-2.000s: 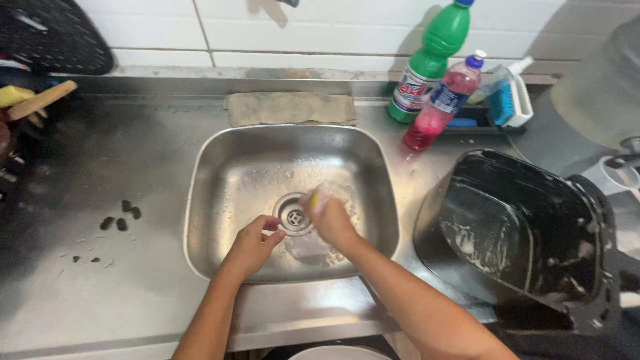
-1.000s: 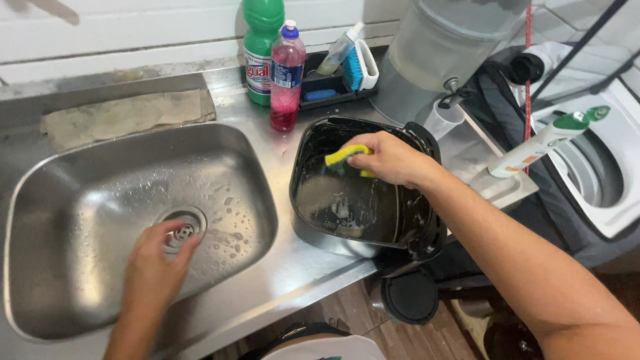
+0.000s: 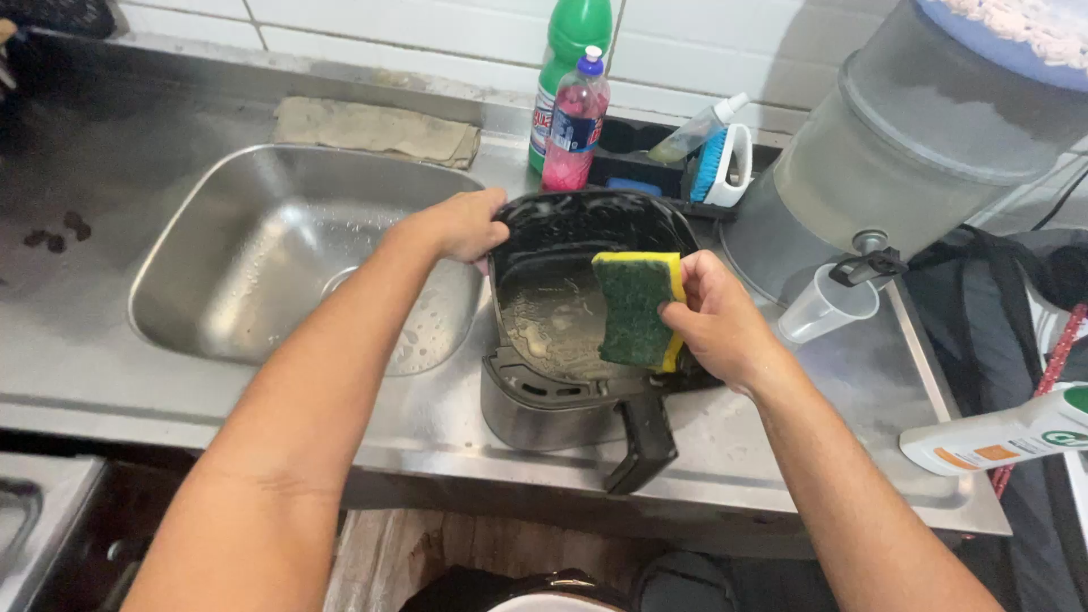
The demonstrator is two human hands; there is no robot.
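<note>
An air fryer basket (image 3: 544, 421) with wet, sudsy inner walls stands on the steel counter, right of the sink, its black handle (image 3: 643, 442) toward me. My left hand (image 3: 463, 228) grips the upper left rim of the basket. Between the thumb and fingers of my right hand (image 3: 718, 319) is a green and yellow scouring sponge (image 3: 637, 310), held over the basket with its green side showing. Behind the basket stand a bottle of pink liquid (image 3: 576, 127) and a green bottle (image 3: 578, 34).
Left of the basket is the steel sink (image 3: 229, 280), with a folded cloth (image 3: 374, 129) behind it. A black caddy with a blue and white brush (image 3: 722, 166), a large water container (image 3: 901, 144), a plastic cup (image 3: 829, 306) and a white bottle (image 3: 994, 433) are on the right.
My left hand has gone from above the sink drain to the basket's rim. The basket has turned, its handle now toward me. My right hand still holds the sponge. The view has shifted.
</note>
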